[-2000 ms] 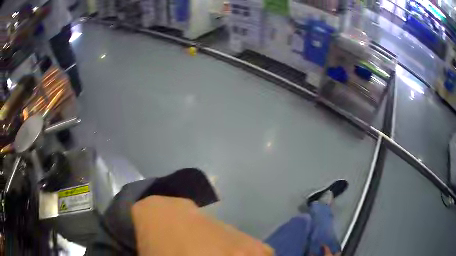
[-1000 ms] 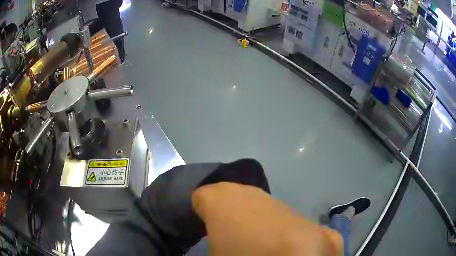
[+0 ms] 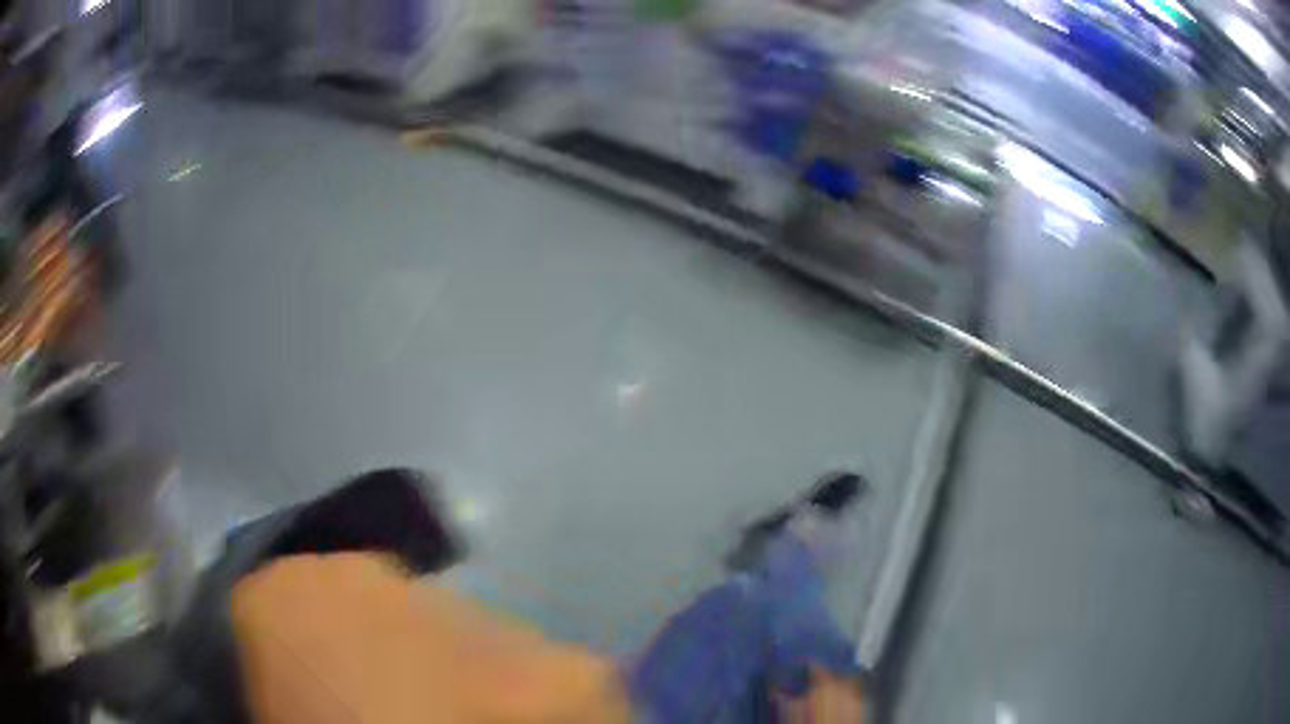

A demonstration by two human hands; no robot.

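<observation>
The whole picture is blurred. My left hand (image 3: pixel 410 644), bare, is large and very near the camera at the lower left, below a dark sleeve. Its fingers are hidden or cut off, so its grip cannot be told. What seems to be my right hand (image 3: pixel 821 703) shows small at the bottom edge beside blue jeans. It is blurred and cut off. At the left edge is the metal machine, with a smeared yellow-and-white label (image 3: pixel 113 594) on its base. Orange-brown copper tubes (image 3: pixel 50 290) lie above it. Neither hand visibly touches them.
Grey-green floor (image 3: pixel 467 325) fills the middle. My leg in jeans (image 3: pixel 736 637) and a dark shoe (image 3: pixel 835 492) are at the lower right. A light and dark strip (image 3: pixel 920 481) runs beside the shoe and meets another crossing the floor. Blurred white cabinets and blue items stand behind.
The view has swung right since one second ago, so the machine has slid to the left edge and its hub is smeared. The small hand by the jeans shows again.
</observation>
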